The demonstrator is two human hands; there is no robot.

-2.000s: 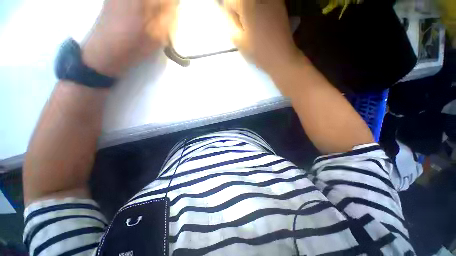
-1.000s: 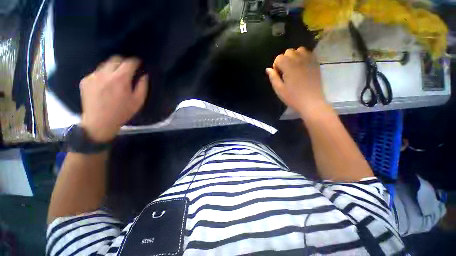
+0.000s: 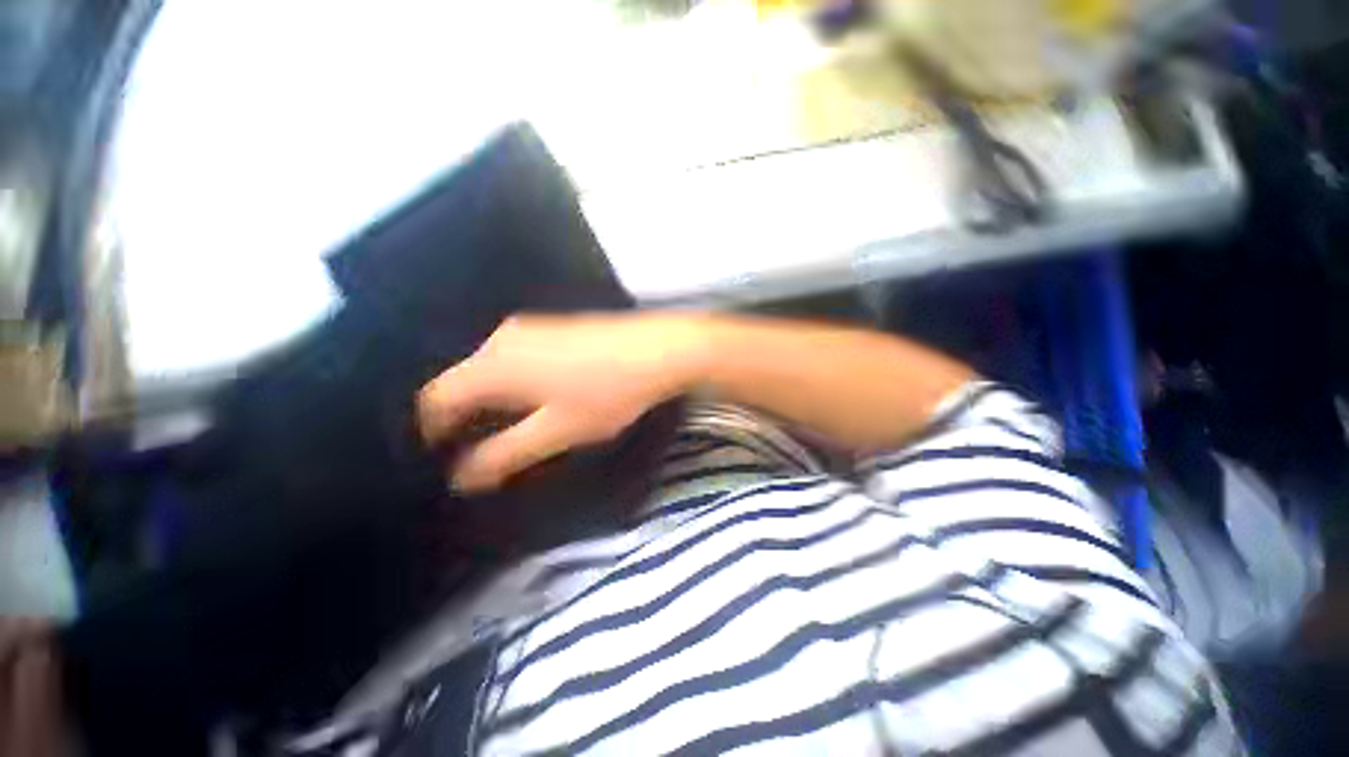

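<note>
The black fabric panel (image 3: pixel 488 222) lies over the table's front edge, with one squared corner on the bright tabletop. The rest hangs down to the left over my lap. My right hand (image 3: pixel 540 392) is on the fabric in front of my body, its fingers curled and closed on the black fabric, pointing left. A blurred skin-toned patch, perhaps part of my left hand or arm (image 3: pixel 30 688), shows at the lower left edge, cut off. What it holds cannot be seen. The picture is blurred.
The white table (image 3: pixel 829 207) is glaring, with its front edge running to the right. Blurred black scissors (image 3: pixel 991 178) lie on it at the right. Yellow material (image 3: pixel 1087 15) shows at the top. A blue crate (image 3: pixel 1095 355) stands below the table's right part.
My right hand has moved left and down to the fabric near my lap. The black fabric has been pulled left and off much of the table. My left hand has left the table area.
</note>
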